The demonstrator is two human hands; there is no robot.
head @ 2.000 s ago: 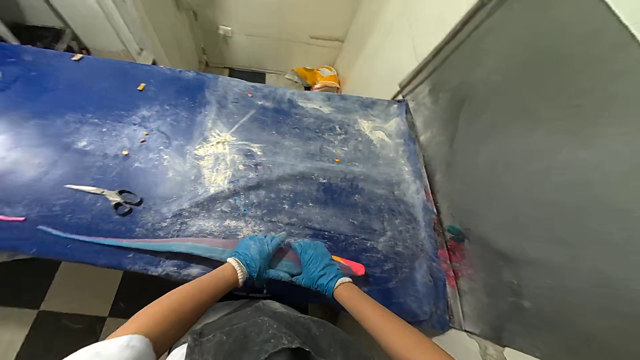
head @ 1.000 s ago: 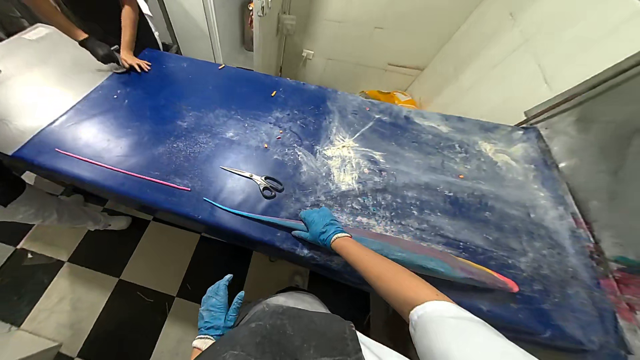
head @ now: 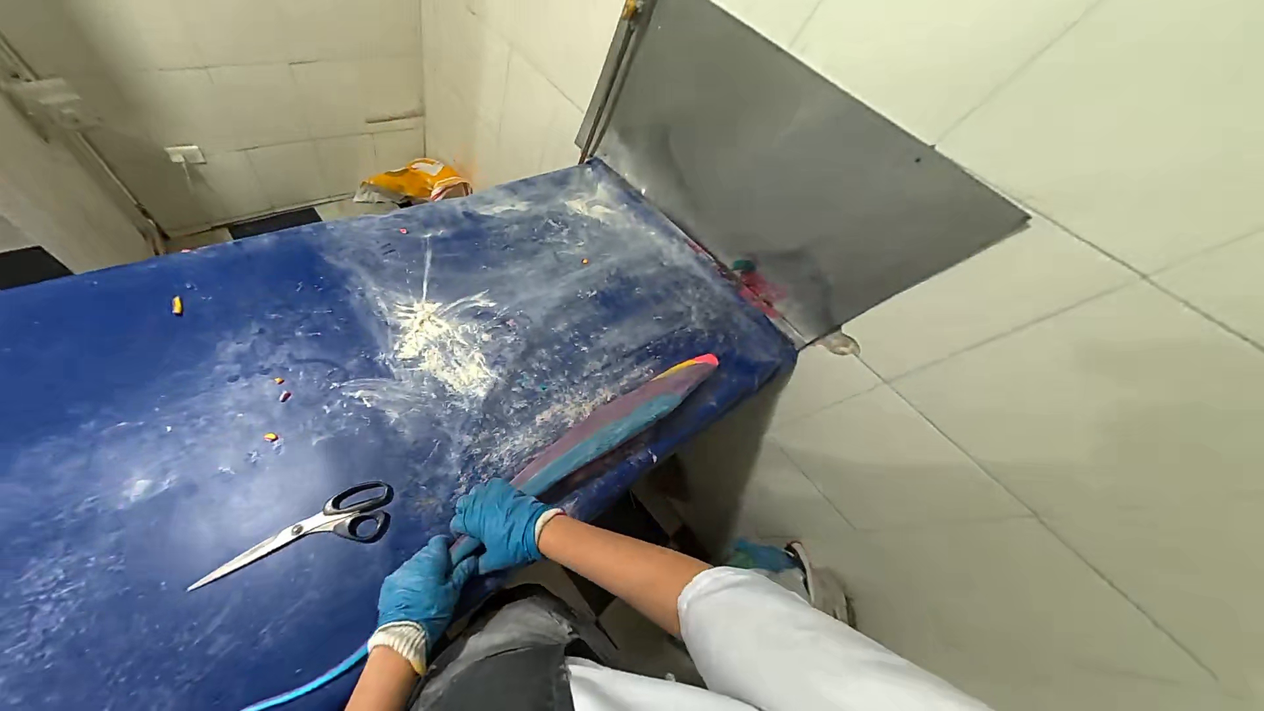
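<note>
A long tapering roll of soft striped material (head: 602, 434), mauve and teal with a pink and yellow tip, lies along the near edge of a blue-covered table. My right hand (head: 499, 523), in a blue glove, grips its narrower part. Close against it, my left hand (head: 425, 588), gloved likewise, is closed around the thinner stretch. A thin blue strand (head: 311, 683) runs out below the left wrist toward the bottom of the view. Black-handled scissors (head: 301, 530) rest on the table left of my hands, blades pointing down-left.
White powder (head: 439, 346) is smeared over the blue table (head: 79, 346), with small colored scraps (head: 178, 305) on it. A grey metal panel (head: 780, 138) stands at the table's right end. Beyond the far edge lies a yellow bag (head: 420, 181). Tiled walls surround the corner.
My left hand, apart from the roll and open a second ago, has come to it and closed on it beside my right hand. The view has swung right.
</note>
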